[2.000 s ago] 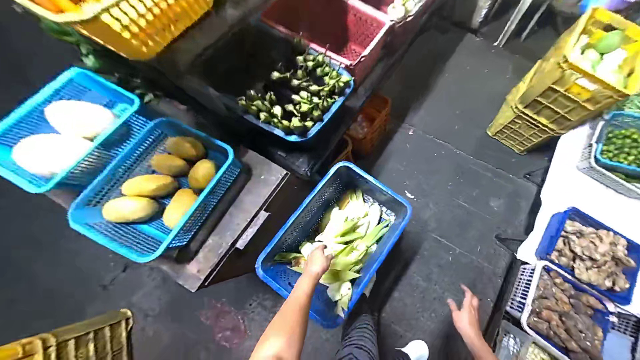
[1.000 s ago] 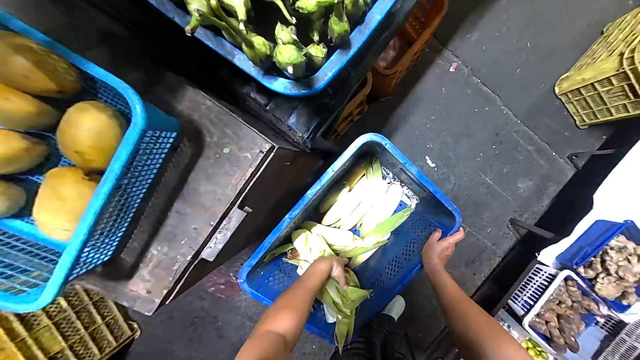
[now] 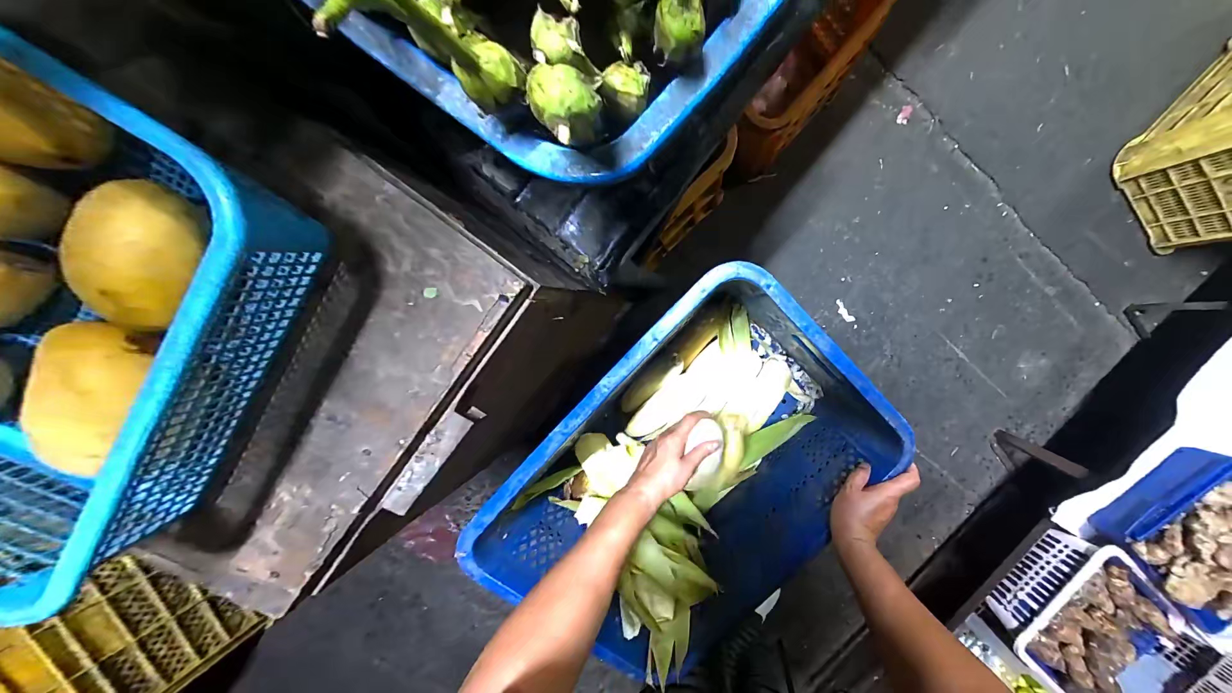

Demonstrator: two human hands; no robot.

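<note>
A blue plastic basket (image 3: 828, 361) is held tilted over the floor, with pale green-husked ears that look like corn or similar shoots (image 3: 664, 568) inside. My left hand (image 3: 669, 462) reaches into its middle, fingers closed around a whitish ear (image 3: 707, 448). Other pale ears (image 3: 674, 399) lie just beyond those fingers, against the far side. My right hand (image 3: 861, 505) grips the basket's right rim, thumb inside and fingers around the outer wall. Loose husk leaves hang toward the near edge, beneath my left forearm.
Large yellow fruits (image 3: 135, 252) fill a light-blue basket (image 3: 217, 279) on a worn table (image 3: 385, 318) at left. Green-capped eggplants (image 3: 563, 101) sit in a blue basket above. Yellow crates (image 3: 1189, 183) stand at the right and lower left. Ginger-like roots (image 3: 1097, 626) lie in baskets at lower right.
My right hand, free of the basket two seconds ago, has come to hold its right rim. My left hand has moved from the near-side husks toward the middle ears since one second ago. The view has moved closer.
</note>
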